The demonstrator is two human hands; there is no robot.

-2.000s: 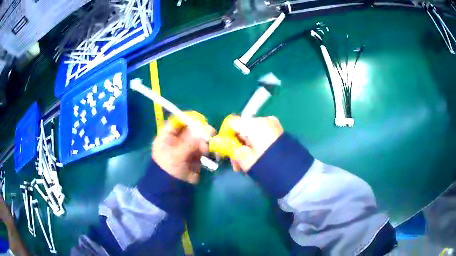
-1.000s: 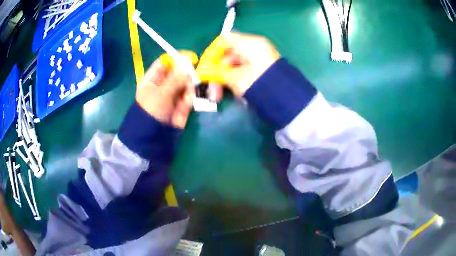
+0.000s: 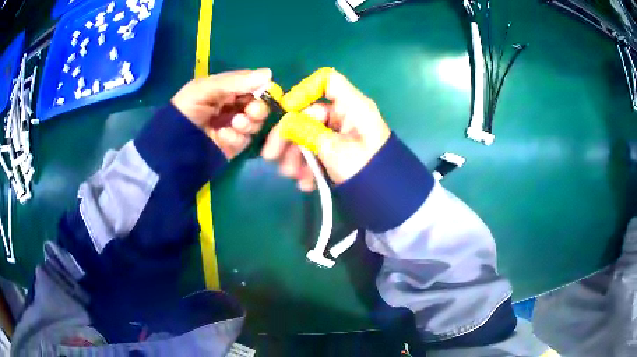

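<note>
My left hand [image 3: 234,111] pinches a tiny white piece, likely a connector housing [image 3: 263,90], between thumb and forefinger. My right hand [image 3: 325,129], with yellow finger cots, holds black lead wires [image 3: 274,104] whose ends meet that piece; the exact contact is hidden by the fingers. The white sleeved harness [image 3: 325,202] hangs from my right hand down to a white multi-pin connector [image 3: 320,259]. A second white strip runs from that connector under my right forearm. A white and black connector end [image 3: 449,164] shows beyond the right sleeve.
A blue tray [image 3: 150,52] of small white housings is at the upper left, with a pile of white strips [image 3: 21,132] beside it. A harness with fanned black wires [image 3: 478,84] lies at the upper right. A yellow line [image 3: 204,35] crosses the green bench [image 3: 545,209].
The harness has swung round, and its multi-pin connector now hangs below my right hand. My left hand now pinches a tiny piece at the wire ends. The view has shifted.
</note>
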